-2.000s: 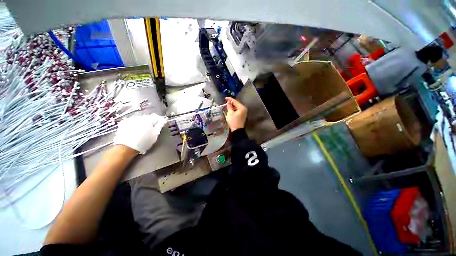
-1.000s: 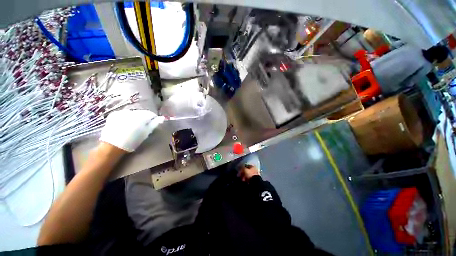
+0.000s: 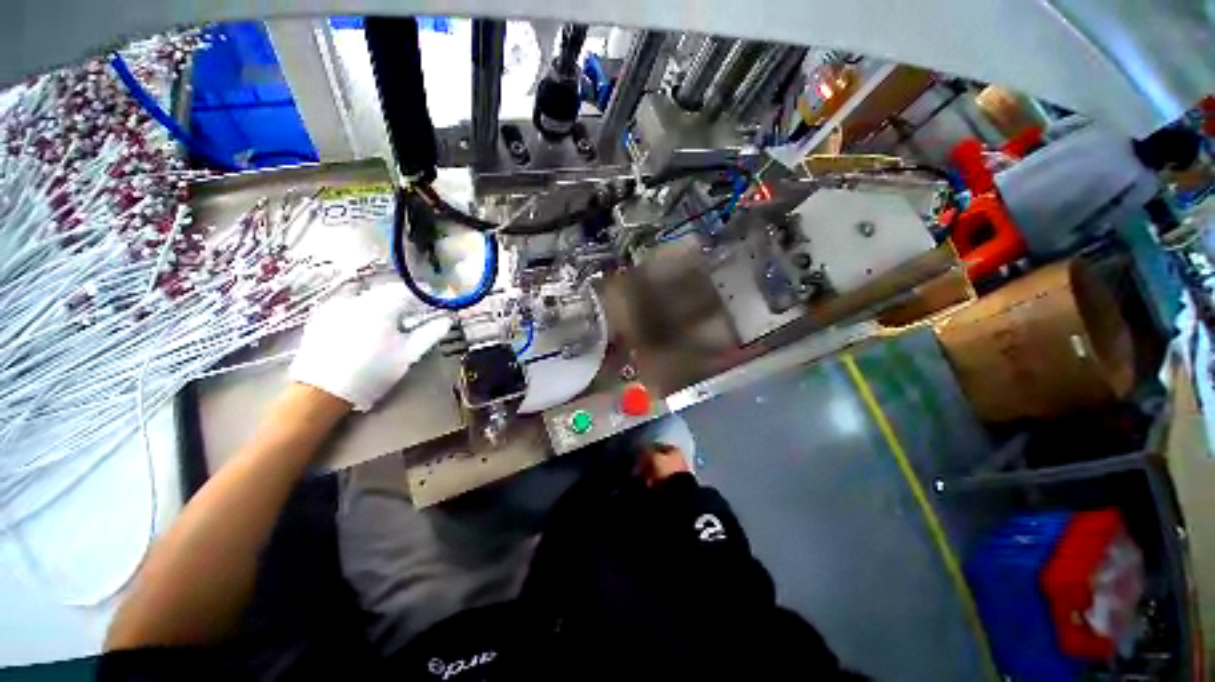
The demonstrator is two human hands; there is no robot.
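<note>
My left hand (image 3: 357,344), in a white glove, reaches over the grey tray from the left. Its fingertips are pinched together at the left edge of the rotary table (image 3: 573,377). A thin white cable (image 3: 253,369) runs from the pile to the glove; its far end is hard to make out at the machine parts. The black square block (image 3: 492,374) stands just right of the fingertips. My right hand (image 3: 662,464), bare and partly hidden by the black sleeve, is low, below the red stop button (image 3: 634,400); its fingers are unclear.
A cable pile (image 3: 93,307) lies at left beside the loading tray (image 3: 287,426). Machine tooling (image 3: 553,133) with a blue hose loop stands above the disc. The green start button (image 3: 581,421) is on the front panel. A metal plate (image 3: 853,240) and cartons (image 3: 1019,346) are at right.
My right hand has left the disc area and dropped to the front edge. The machine tooling has come down over the disc, and the unit at right has moved. My left hand has shifted slightly.
</note>
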